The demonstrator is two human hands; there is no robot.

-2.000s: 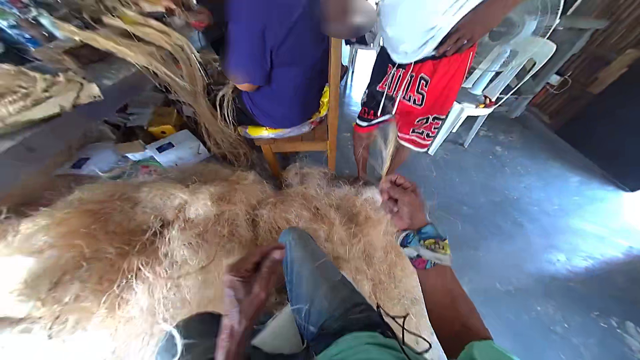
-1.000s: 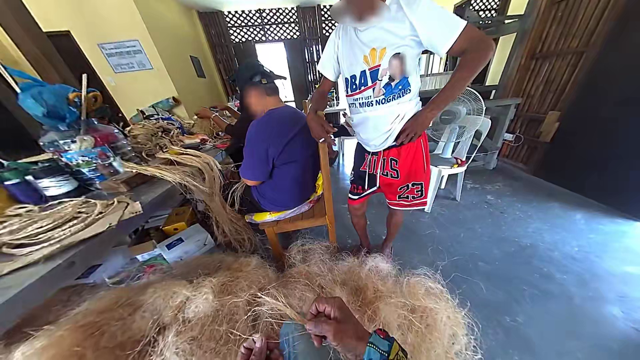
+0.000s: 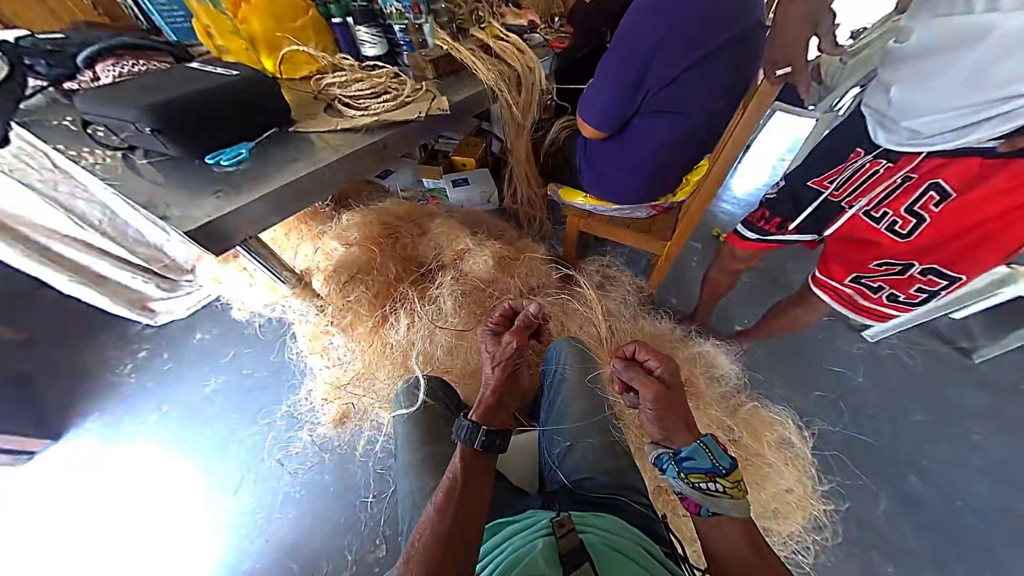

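Observation:
Over my lap, my left hand [image 3: 512, 348], with a dark watch at its wrist, has its fingers closed on thin plant fibers. My right hand [image 3: 650, 384], a patterned cloth round its wrist, is closed beside my right knee, pinching fine strands. Some pale strands run across my jeans [image 3: 588, 416]. A large tangled heap of tan fiber [image 3: 408, 280] lies in front of my knees and spreads around my right side. The fingertips partly hide what they pinch.
A table [image 3: 336, 160] at the left bears a black case [image 3: 188, 108], blue-handled scissors [image 3: 230, 154] and coiled rope [image 3: 364, 88]. A long fiber hank [image 3: 520, 120] hangs off it. A person in purple sits on a wooden chair [image 3: 624, 228]; another in red shorts [image 3: 920, 216] stands at the right.
The view has swung down and to the left, bringing the case and scissors in. My hands, close together a second ago, are now apart, one on each side of my right knee.

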